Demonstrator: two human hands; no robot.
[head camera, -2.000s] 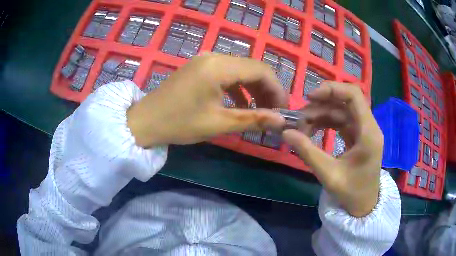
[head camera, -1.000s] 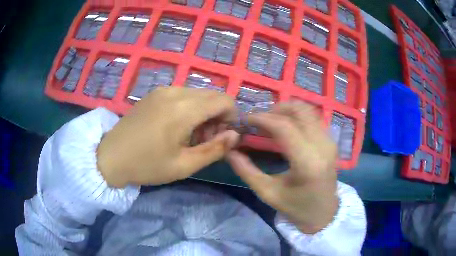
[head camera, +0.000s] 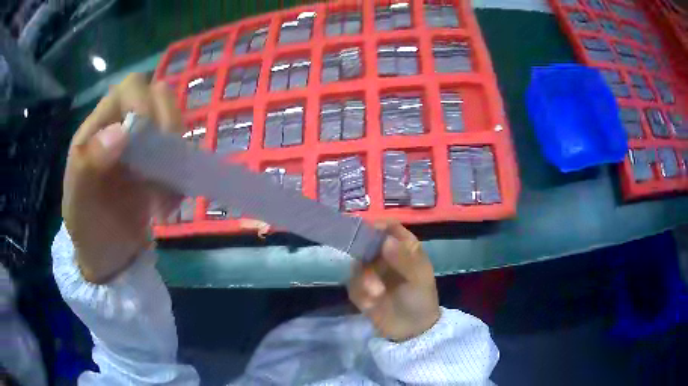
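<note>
A long grey strip (head camera: 241, 188) is stretched between my hands, sloping down from left to right. My left hand (head camera: 121, 181) is raised at the left and grips its upper end, where a small silver-white tip shows. My right hand (head camera: 396, 280) pinches its lower end near a thin bright line across it. The red compartment tray (head camera: 453, 217) lies behind, its pockets filled with grey ribbed pieces (head camera: 474, 175). The strip and my left hand hide part of the tray's left side.
A blue bin (head camera: 575, 117) stands right of the tray on the dark green bench (head camera: 483, 252). Another red tray (head camera: 630, 177) lies at the far right. The bench edge runs in front of the tray, above my lap.
My hands have moved apart, the left one up and to the left, with the grey strip now stretched between them. The view has shifted, showing more of the tray and the left background.
</note>
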